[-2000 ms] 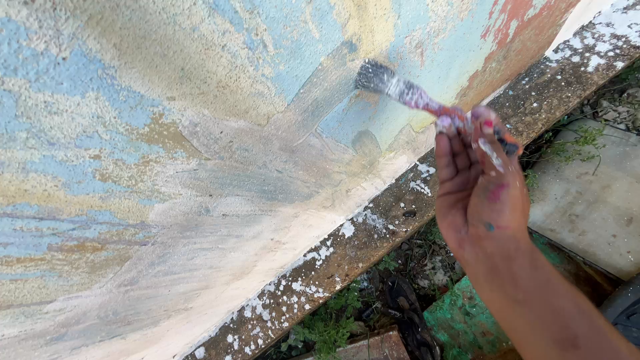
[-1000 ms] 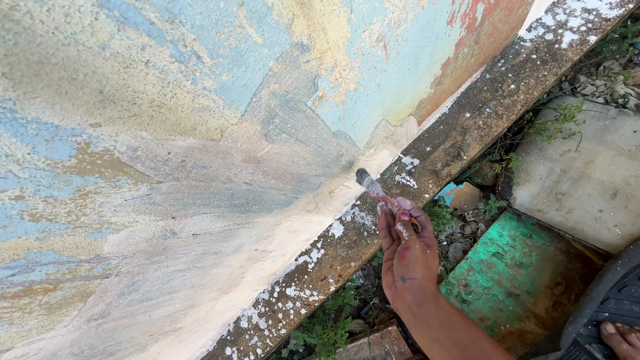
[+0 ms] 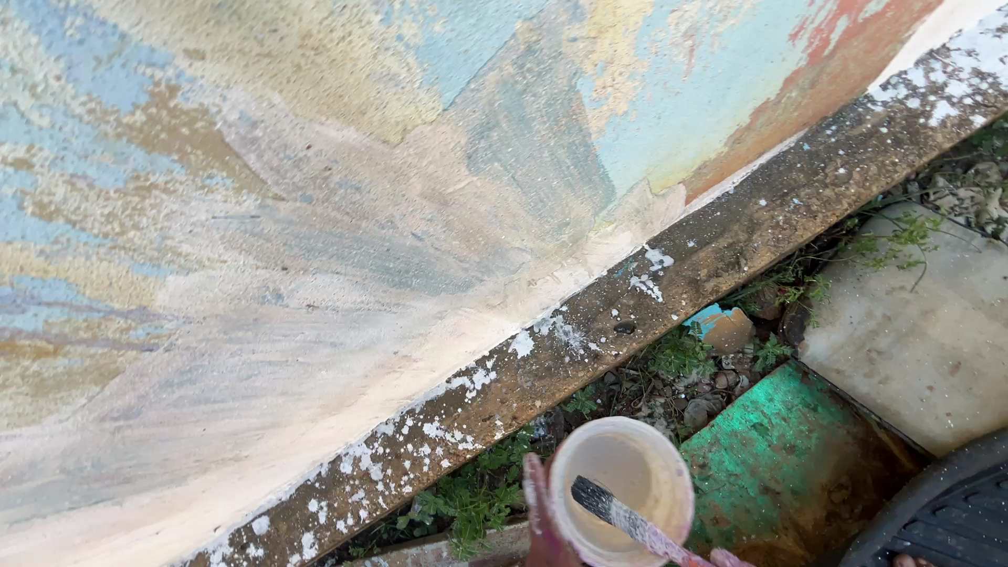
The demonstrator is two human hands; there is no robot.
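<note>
A white plastic cup [image 3: 679, 480] with some pale liquid inside is at the lower middle, held from its left side by my left hand [image 3: 543, 512], of which only the fingers show. Over the cup's mouth lies a paintbrush [image 3: 630, 526] with dark bristle tips and a paint-smeared handle. My right hand [image 3: 728, 559] grips the handle at the bottom edge; little more than fingertips is visible. Above them spreads a painted wall [image 3: 354, 197] in patches of blue, ochre and pale pinkish grey.
A paint-spattered ledge [image 3: 709, 244] runs diagonally along the wall's base. Beyond it are weeds [image 3: 472, 504], stones, a green-stained slab [image 3: 764, 449] and a pale slab [image 3: 906, 331]. A black ridged rubber object [image 3: 945, 504], with toes beside it, fills the lower right corner.
My right hand and the brush have moved from the wall down to the cup. The cup and my left hand have come into view.
</note>
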